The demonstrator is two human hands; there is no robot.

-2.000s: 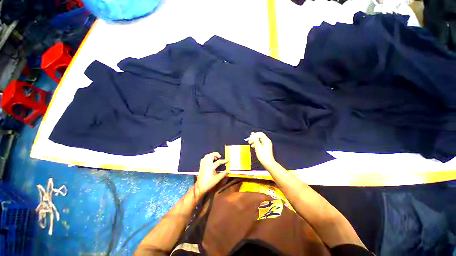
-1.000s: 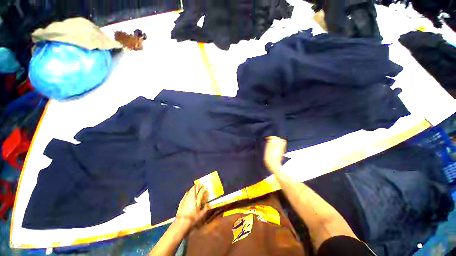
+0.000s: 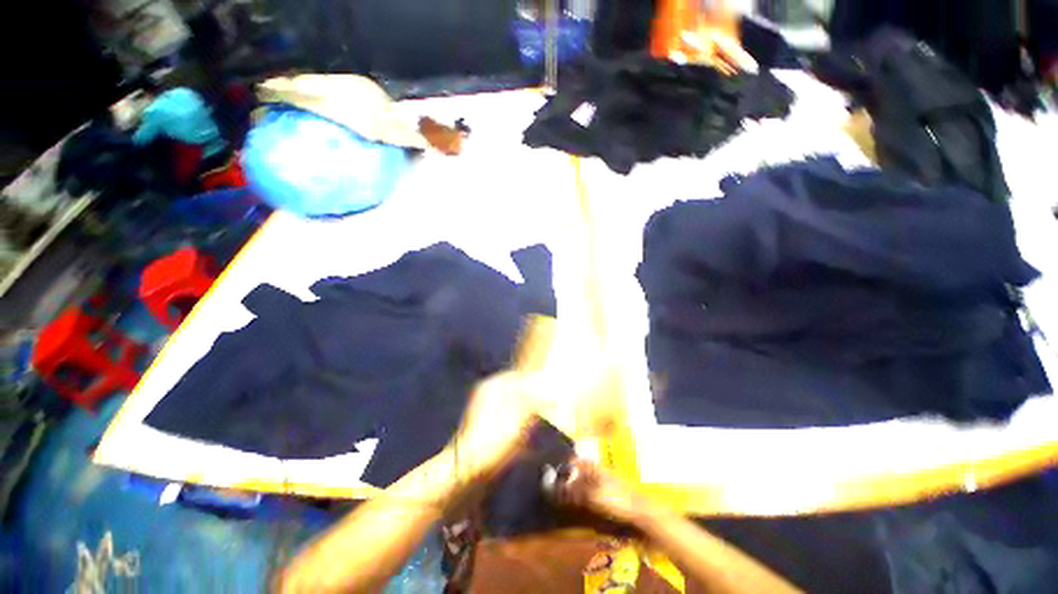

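A navy garment piece (image 3: 348, 360) lies spread at the left of the white table, with narrow tabs sticking out. My left hand (image 3: 493, 424), blurred, is over its right part and holds a small tan card (image 3: 535, 343) upright at the fingertips. My right hand (image 3: 586, 485) is low at the table's front edge, beside a dark bunched piece of navy cloth (image 3: 522, 476). It is blurred with a small pale spot at the fingertips, and its grip is unclear. A navy garment pile (image 3: 835, 313) lies at the right.
Yellow tape (image 3: 586, 221) crosses the white table. A light blue bag (image 3: 319, 163) with tan cloth on it stands at the far left. Dark garments (image 3: 661, 110) lie at the back, near a person's orange-clad part (image 3: 696, 29). Red stools (image 3: 87, 354) stand left on the blue floor.
The navy piece that lay across the middle is gone from there, leaving a gap between left piece and right pile. The right hand has come down to the table edge; the left, with the card, has risen.
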